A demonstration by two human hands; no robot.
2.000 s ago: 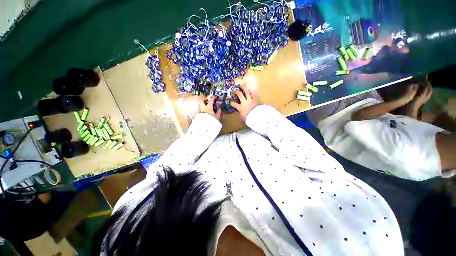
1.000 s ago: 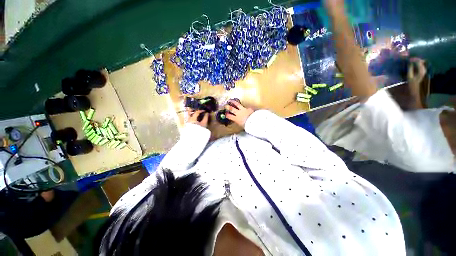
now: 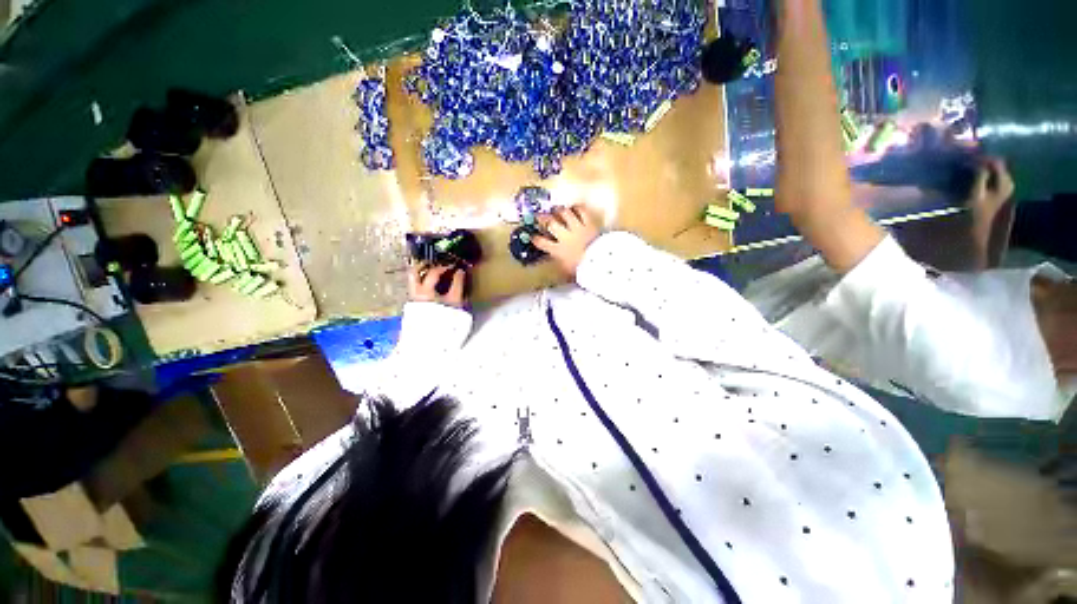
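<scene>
My left hand (image 3: 439, 281) is at the near edge of the tan board (image 3: 337, 201), its fingers around a small black unit (image 3: 446, 247). My right hand (image 3: 569, 240) is to its right, with its fingertips gripping a small round black part (image 3: 527, 241). A small shiny round piece (image 3: 533, 201) lies just beyond my right fingertips. A dense pile of blue-silver wired subassemblies (image 3: 532, 94) lies behind both hands. A smaller cluster (image 3: 374, 124) lies to its left. The fine details of the held parts are blurred.
Lime green cells (image 3: 224, 250) and black housings (image 3: 160, 175) are at the left. More cells (image 3: 723, 216) lie right, near a black part (image 3: 723, 59) and a glossy mat (image 3: 756, 130). Another person's arm (image 3: 815, 142) reaches across the right side. Cartons (image 3: 278, 407) are below left.
My hands have separated; the left moved left with the black unit and the right stays near the middle. The neighbouring person's arm has come over the mat. The view has shifted slightly.
</scene>
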